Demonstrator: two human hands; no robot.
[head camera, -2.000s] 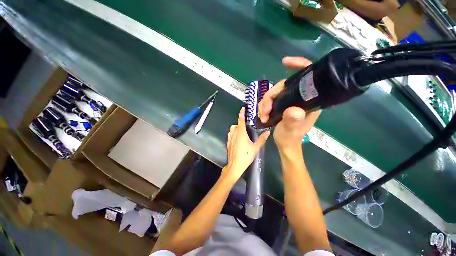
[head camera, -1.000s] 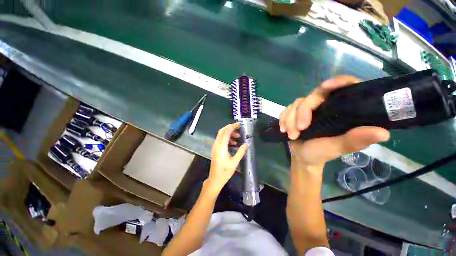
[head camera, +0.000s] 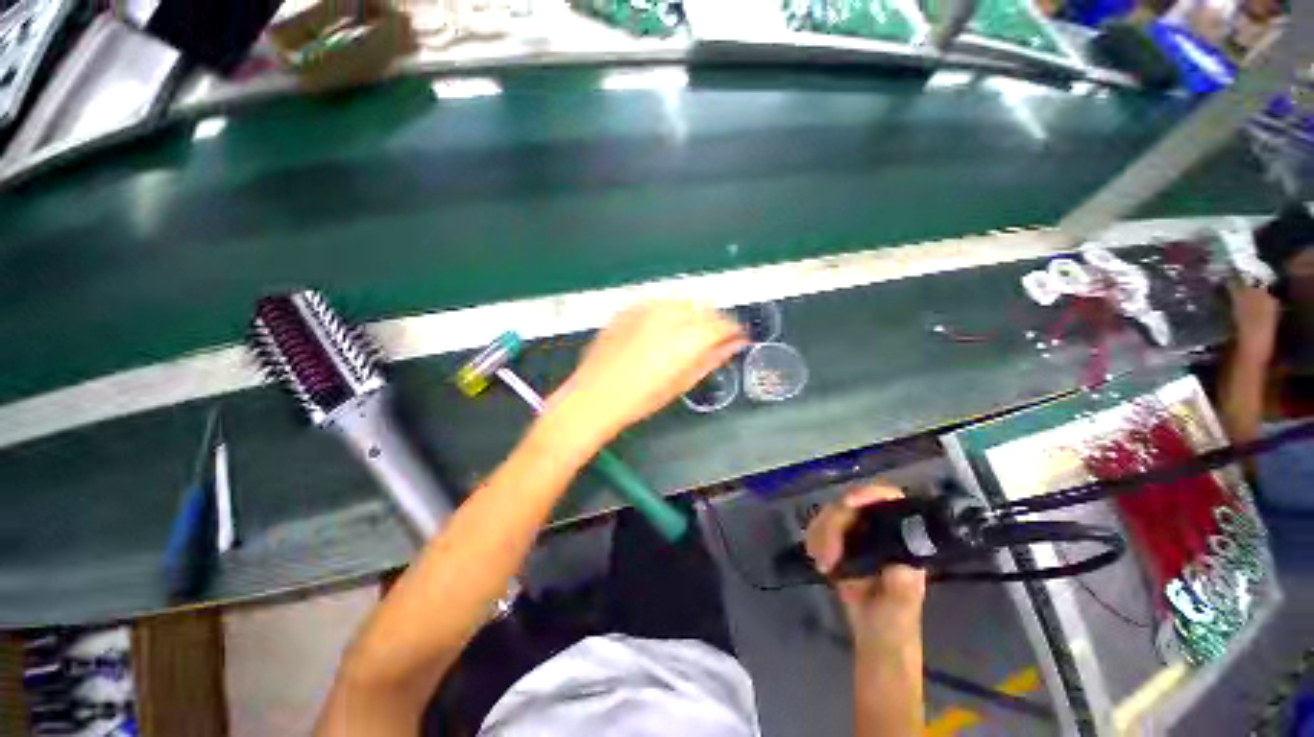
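Note:
The hot air brush (head camera: 378, 442) lies on the bench at the left, its bristled barrel over the pale strip and its grey handle partly behind my left forearm. My left hand (head camera: 660, 363) is over the clear screw cups (head camera: 775, 373), its fingertips at the cups; whether it pinches a small part cannot be seen. My right hand (head camera: 865, 550) grips the black electric screwdriver (head camera: 911, 536), low at the right beyond the bench edge. The mallet (head camera: 630, 487) with green grip and yellow and green-blue head lies partly under my left forearm.
A blue-handled screwdriver (head camera: 188, 521) and a slim white strip (head camera: 224, 497) lie at the left. White parts with red wires (head camera: 1107, 295) lie at the right. A tray (head camera: 1009, 562) of red-wired parts stands lower right. Another person's hand (head camera: 1251, 328) is at the right edge. Cartons (head camera: 176, 674) are lower left.
The view has swung to the right. My left hand has let go of the brush and moved to the screw cups. My right hand has lowered the electric screwdriver away from the brush.

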